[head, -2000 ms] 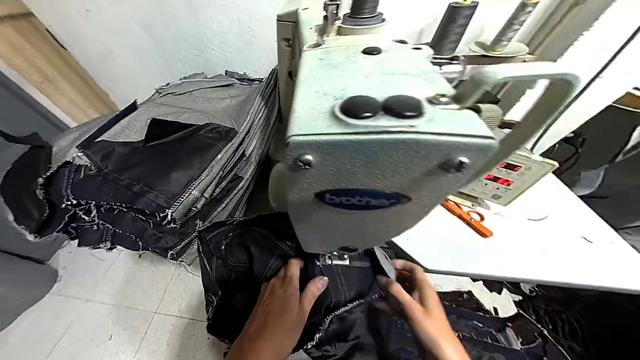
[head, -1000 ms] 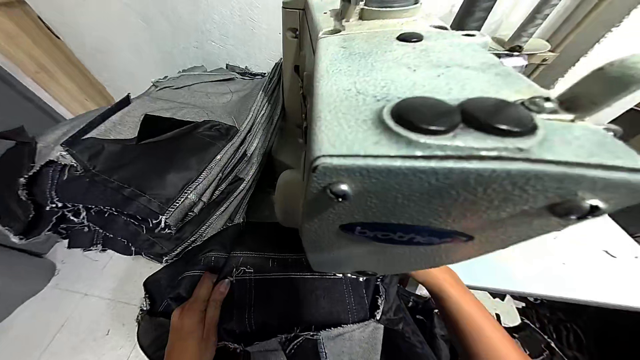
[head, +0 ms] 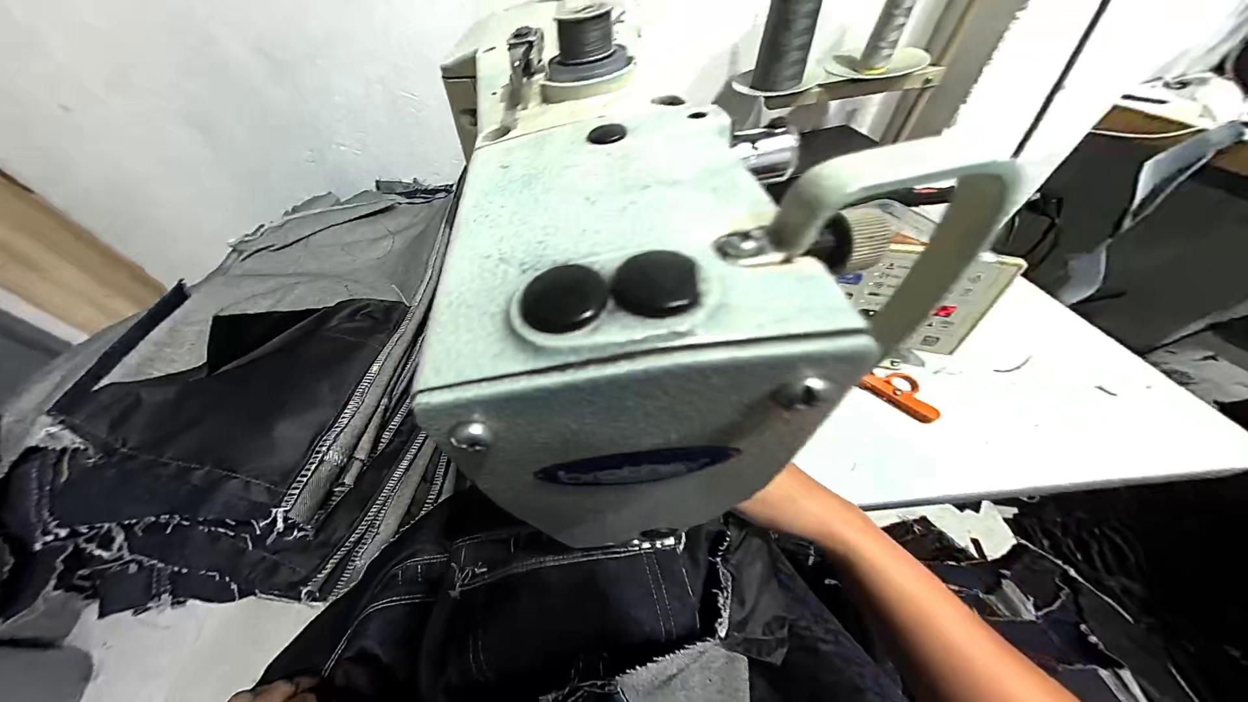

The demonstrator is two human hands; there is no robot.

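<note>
A dark denim garment piece [head: 575,614] with pale topstitching and frayed edges lies under the head of a Brother industrial sewing machine [head: 643,409]. Only the fingers of my left hand [head: 278,690] show, at the bottom edge, on the left side of the denim; their grip is unclear. My right forearm reaches in from the lower right, and the hand itself is hidden behind the machine head. The needle area is hidden too.
Stacked denim pieces [head: 244,390] stand left of the machine. On the white table [head: 1053,409] are an orange-handled tool [head: 899,396] and a control panel [head: 960,297]. Thread spools [head: 585,39] stand behind. More denim [head: 1053,604] lies at lower right.
My left hand has moved down and left to the frame's edge. My right hand, visible two seconds ago beside the presser area, is now behind the machine head. The denim has shifted.
</note>
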